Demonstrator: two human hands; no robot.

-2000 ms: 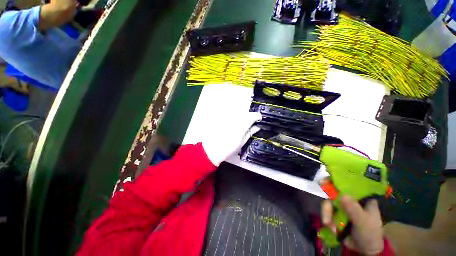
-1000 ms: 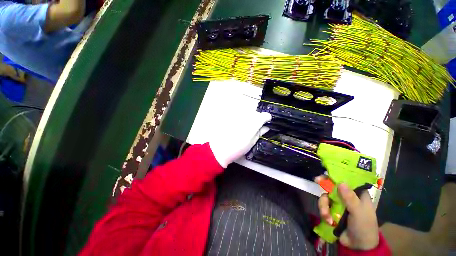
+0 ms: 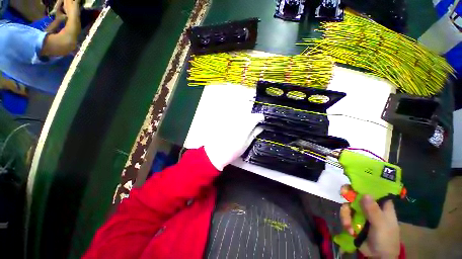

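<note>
A black plastic housing lies on the white sheet in front of me, with a thin yellow wire along its top. Behind it stands another black housing part with three oval openings and a wire across it. My left hand, in a white glove, holds the near housing at its left end; its fingertips are partly hidden. My bare right hand grips a lime green glue gun. The gun's long nozzle points left, over the housing's right half and close to the wire.
Yellow-green wire bundles lie behind the housings, with a larger heap at back right. A spare black housing stands at back left. A black open box is at right. The green conveyor runs at left, with a person's arm beyond.
The glue gun and my right hand have moved right, so the nozzle tip now lies farther right along the housing. My left hand stays at the housing's left end.
</note>
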